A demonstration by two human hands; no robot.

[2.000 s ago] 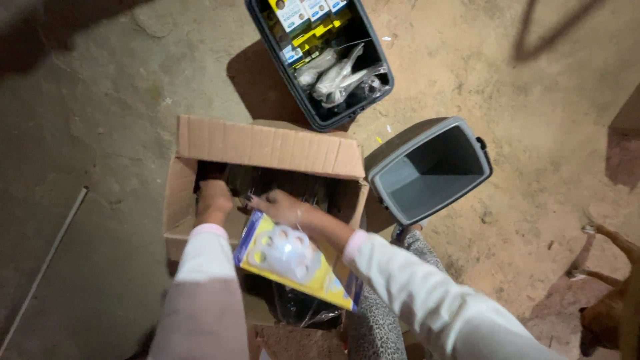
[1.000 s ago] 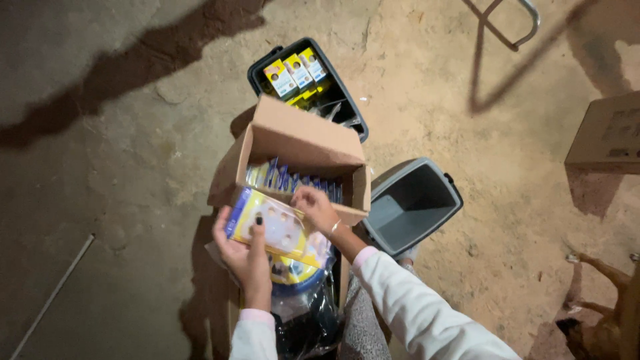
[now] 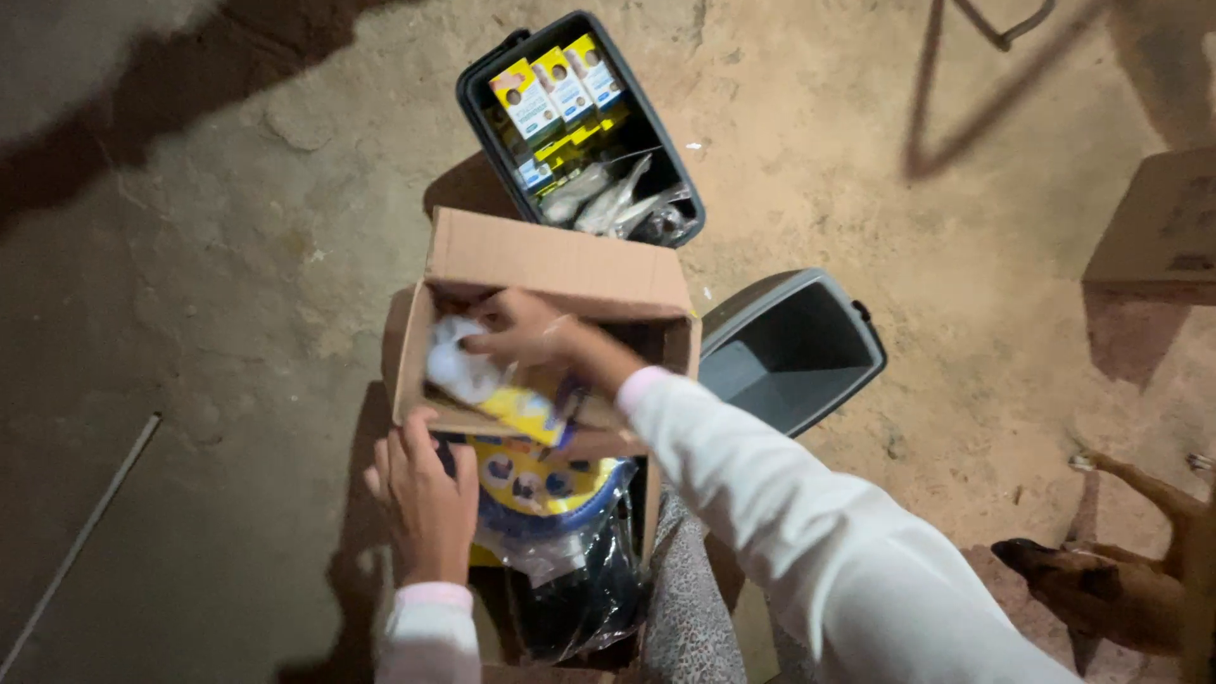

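My right hand (image 3: 527, 332) is inside the mouth of an open cardboard box (image 3: 560, 261), on a yellow and blue package with a white plastic piece (image 3: 461, 361); the package is blurred and tilted. At the box's near left corner is my left hand (image 3: 425, 494), its fingers on the cardboard edge. Just below the box's near edge lies a round yellow and blue package (image 3: 532, 489), above a black item in clear plastic wrap (image 3: 579, 598). The box's depths are mostly hidden by my right hand and the package.
Beyond the box stands a dark plastic bin (image 3: 692, 166) with yellow and white cartons (image 3: 527, 100) and clear bags (image 3: 608, 199). A grey bin (image 3: 760, 380) is at the right. A dog (image 3: 1111, 579) lies far right, below another cardboard box (image 3: 1154, 218). A thin rod (image 3: 85, 532) lies left.
One second ago both hands were at a package above the box's near side. My left hand is now on the box's edge; my right hand has moved into the box's mouth with a package.
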